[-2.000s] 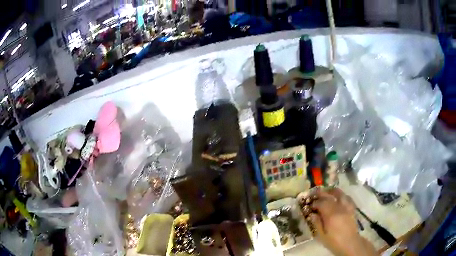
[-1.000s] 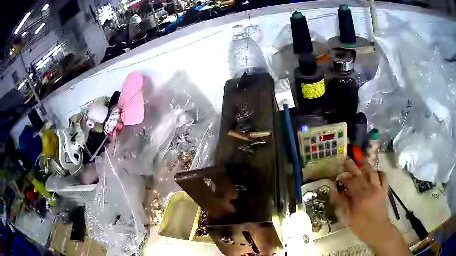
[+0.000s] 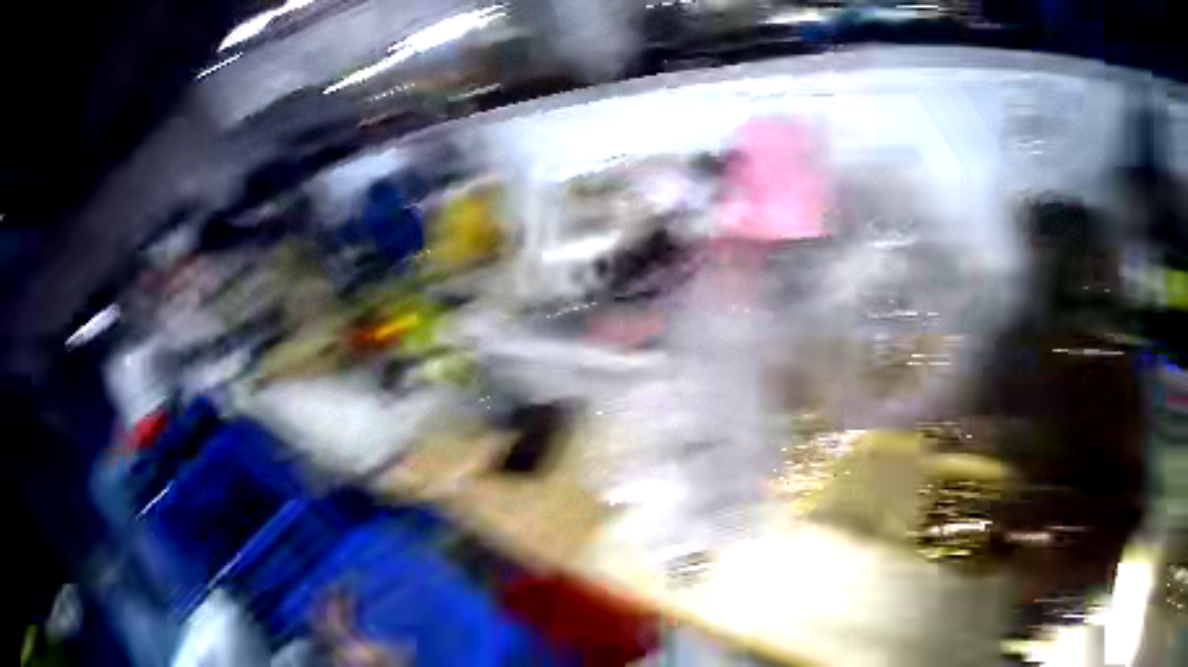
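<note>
The view is strongly blurred. The cream left parts tray [image 3: 870, 493] is at the lower right, with small gold-brown buttons [image 3: 961, 521] in its right compartment. The dark machine head [image 3: 1075, 437] stands right of it, near the right rim. A small blurred skin-toned shape shows low at the left, over the blue crate. It may be my left hand, but its fingers and any hold cannot be made out. My right hand is out of the picture.
Blue plastic crates [image 3: 267, 528] are at the lower left, beside the table edge, with something red next to them. Clear plastic bags [image 3: 697, 417] lie left of the tray. A pink object [image 3: 778, 183] and blurred clutter are behind, by the white partition [image 3: 899, 104].
The view has swung left, so the table things have shifted right. The control panel, right tray and my right hand have left the picture. The blue crates have come into view.
</note>
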